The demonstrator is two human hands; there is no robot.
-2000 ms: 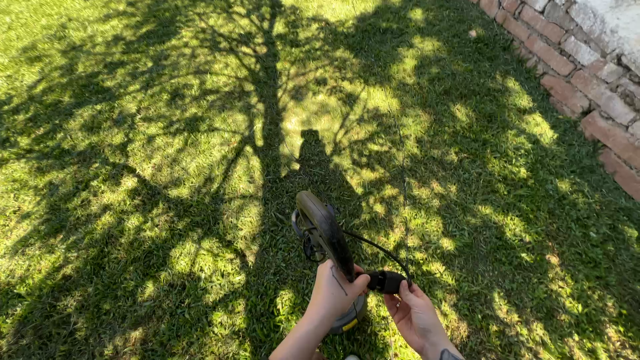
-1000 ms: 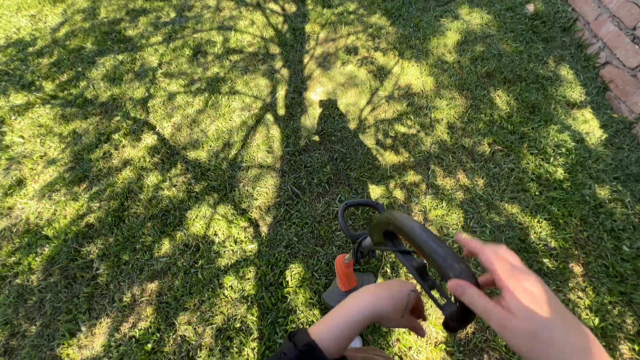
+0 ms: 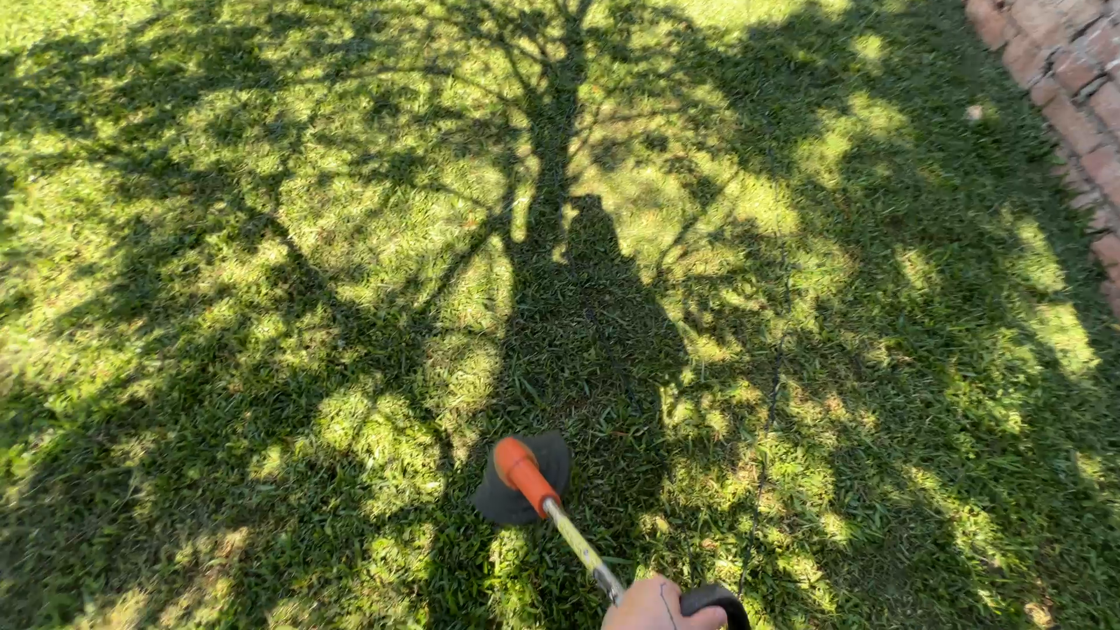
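Note:
A string trimmer [image 3: 522,472] with an orange head housing, a dark guard and a yellow and silver shaft slants up from the lawn to the bottom of the head view. My left hand [image 3: 661,605] is closed on it where the black curved handle [image 3: 717,598] meets the shaft. The thumb lies against the handle's left side, and the frame's lower edge cuts off the rest of the hand. My right hand and the trimmer's rear grip are out of view. The guard hangs close over the grass; whether it touches cannot be told.
Mown grass [image 3: 376,350] spreads all around, dappled by a tree's shadow and a person's shadow. A low brick wall [image 3: 1063,114] runs along the right edge. A thin dark line, apparently a cord [image 3: 775,394], crosses the grass right of the trimmer.
The trimmer's head now shows farther out in front, with its shaft in view. My right hand, near the black handle a second ago, has left the frame. My left hand has closed on the trimmer.

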